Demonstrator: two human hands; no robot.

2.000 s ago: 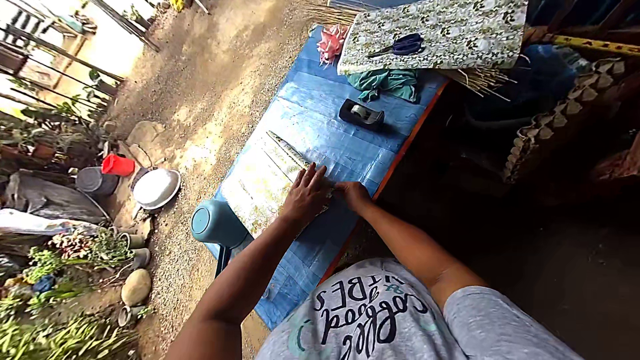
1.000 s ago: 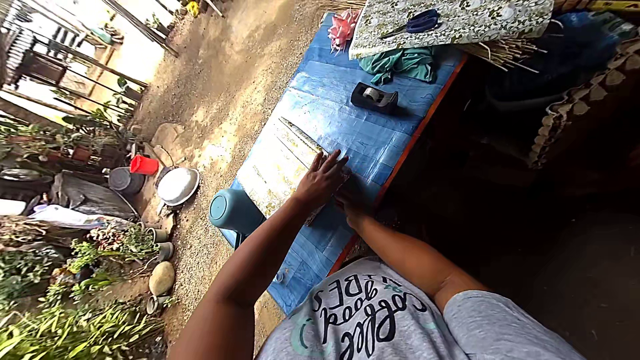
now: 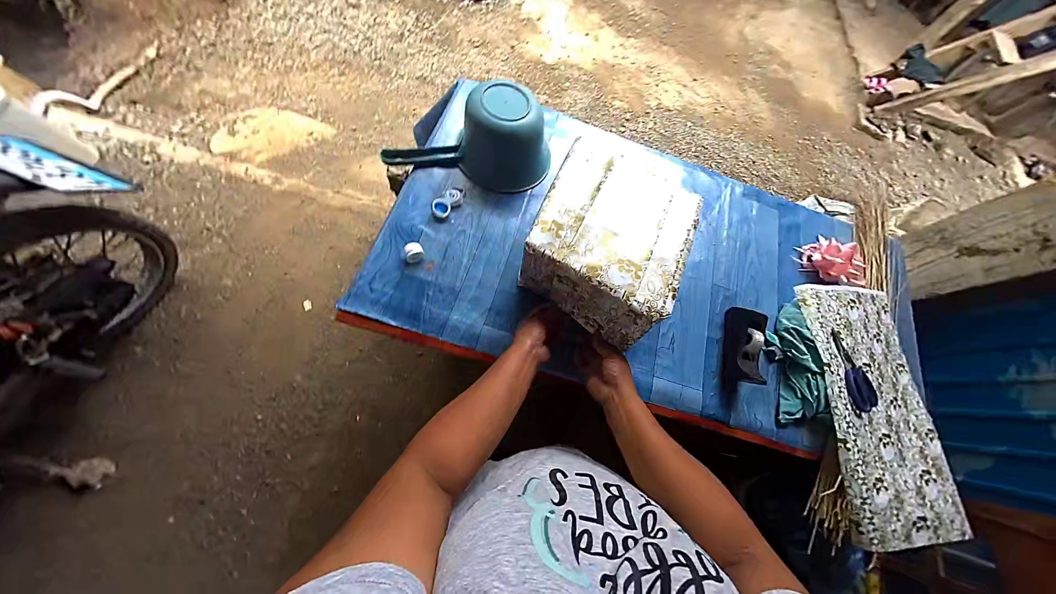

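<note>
A box wrapped in floral patterned paper rests on the blue-covered table, left of the tape dispenser. My left hand is at the near lower side of the box, its fingers in shadow. Close to the box's near corner is my right hand, fingers curled and partly hidden under the box's edge. Whether either hand grips the box cannot be told. A black tape dispenser stands to the right, beside a crumpled green cloth. Dark-handled scissors lie on a floral sheet.
An upturned teal plastic dipper stands at the table's far left. Several small white caps or rings, among them one, lie near it. A pink ribbon bow and broom bristles are at the right. A motorcycle wheel is at far left.
The view has swung strongly to the left. My left hand, earlier flat on top of the floral paper, is now down at the near side of the box.
</note>
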